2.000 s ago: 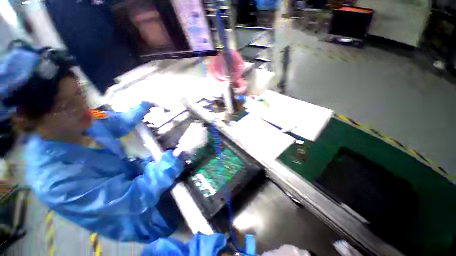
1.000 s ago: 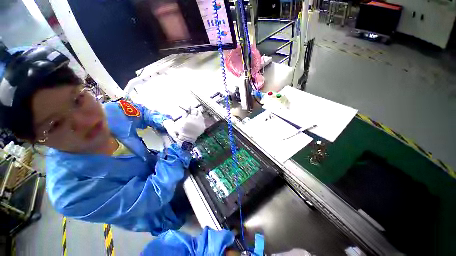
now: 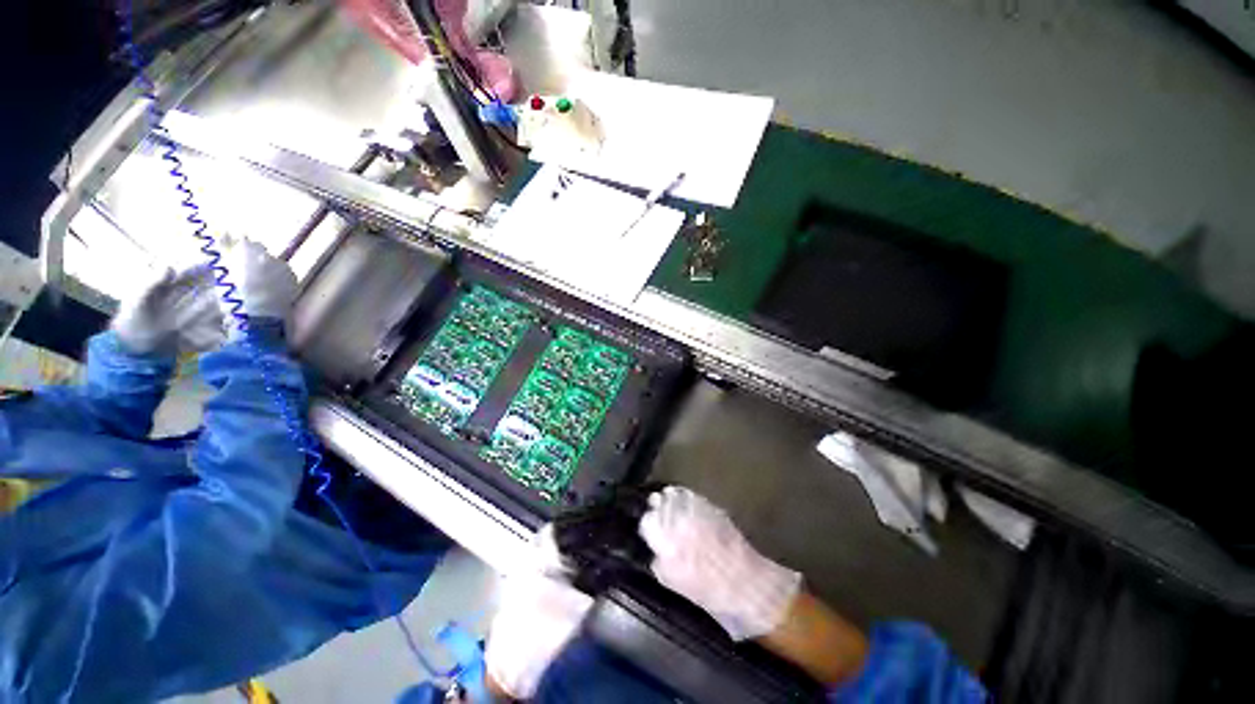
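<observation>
Green circuit boards (image 3: 558, 406) lie in two blocks in a black carrier (image 3: 661, 399) on the conveyor. My left hand (image 3: 534, 626), in a white glove, is at the carrier's near right corner, by the inner rail. My right hand (image 3: 719, 561), in a white glove, is just right of it. Both hands are at a dark lump (image 3: 606, 539) between them, beside the carrier's edge. What the lump is cannot be told. The fingertips of my left hand are partly hidden, and its grip is unclear. The fingers of my right hand are curled at the lump's edge.
Another person's gloved hands (image 3: 207, 296) are at the left. White papers (image 3: 592, 227) with a pen, a small brassy pile (image 3: 703, 248) and a black tray (image 3: 881, 303) lie beyond the far rail (image 3: 771, 365). Crumpled white wipes (image 3: 895, 488) lie right of the carrier. A blue coiled cord hangs left.
The view has turned down and right. Both my gloved hands have come into view by the carrier. The other person's hands are now away from the boards, at the left. The wipes show fully.
</observation>
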